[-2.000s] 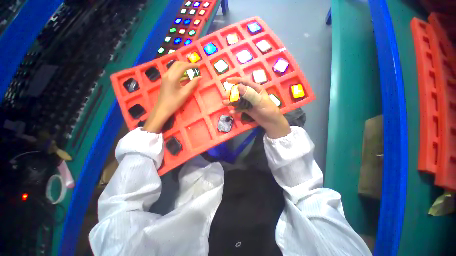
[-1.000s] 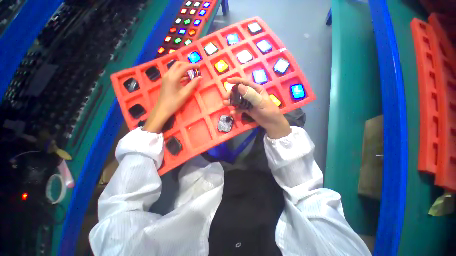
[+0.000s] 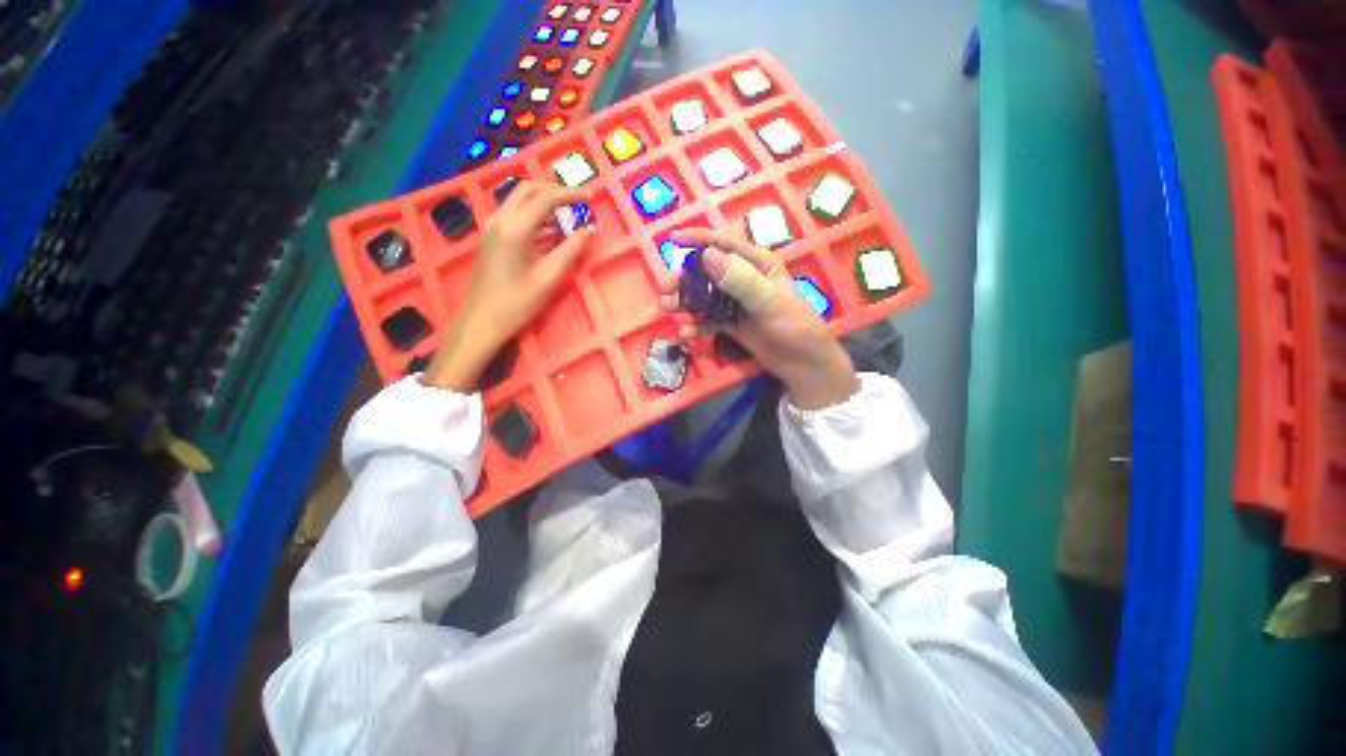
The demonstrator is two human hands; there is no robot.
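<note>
A red compartment tray (image 3: 589,387) is tilted in front of me. Lit cubes (image 3: 768,225) glow white, blue and orange in its right part. Unlit black cubes (image 3: 388,250) sit in the left part. A silver-grey cube (image 3: 666,363) is near the lower edge. My left hand (image 3: 520,273) holds a cube with a bluish-violet glow (image 3: 574,219) in its fingertips, over the upper middle pockets. My right hand (image 3: 760,304) holds a dark cube (image 3: 697,281) with a faint violet sheen between thumb and fingers, over the right middle of the tray. A pale wrap is on a right finger.
A second loaded tray (image 3: 579,42) with coloured lights lies beyond the held one. Spare red trays (image 3: 1264,296) lie on the right bench (image 3: 1029,296). A tape roll (image 3: 164,558) is on the left bench. Blue rails (image 3: 1162,384) run along both sides. A cardboard box (image 3: 1095,465) is at right.
The lit cubes have changed colours. The cube in my right hand has gone from yellow-orange to dark with a violet tint. The cube in my left hand now glows bluish-violet. Both hands have stayed in place.
</note>
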